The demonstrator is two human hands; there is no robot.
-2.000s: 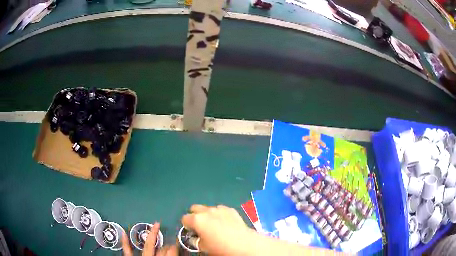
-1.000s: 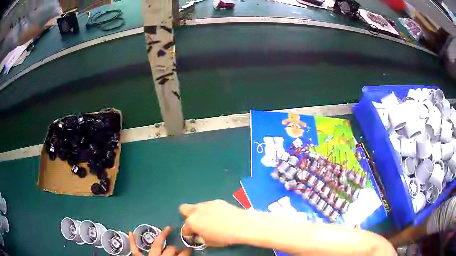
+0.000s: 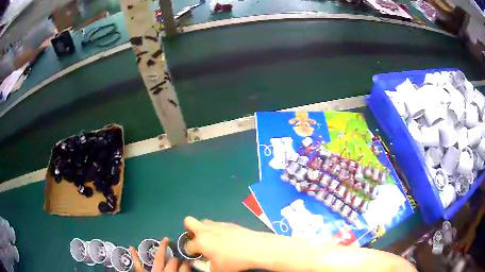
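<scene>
My right hand (image 3: 208, 241) is at the bottom centre, its fingers over and in a white motor housing (image 3: 184, 245), whose inside they mostly hide. My left hand (image 3: 162, 260) is cut off by the bottom edge, with spread fingers around another white housing (image 3: 149, 251). Whether it grips this cup is hard to tell. To its left stands a row of housings with motors fitted (image 3: 98, 251), open ends up. Rows of small silver motors (image 3: 332, 183) with dark red leads lie on printed cardboard sheets (image 3: 274, 197) to the right.
A cardboard tray (image 3: 69, 202) of black parts stands at left. A blue crate (image 3: 396, 125) heaped with white housings is at right. A chipped white post (image 3: 154, 74) rises behind the bench. More white cups (image 3: 6, 241) are at the far left edge.
The camera view has turned, so the post leans more and the crate shows more fully. Both hands stay over the same two cups, with the right fingers shifted slightly on theirs.
</scene>
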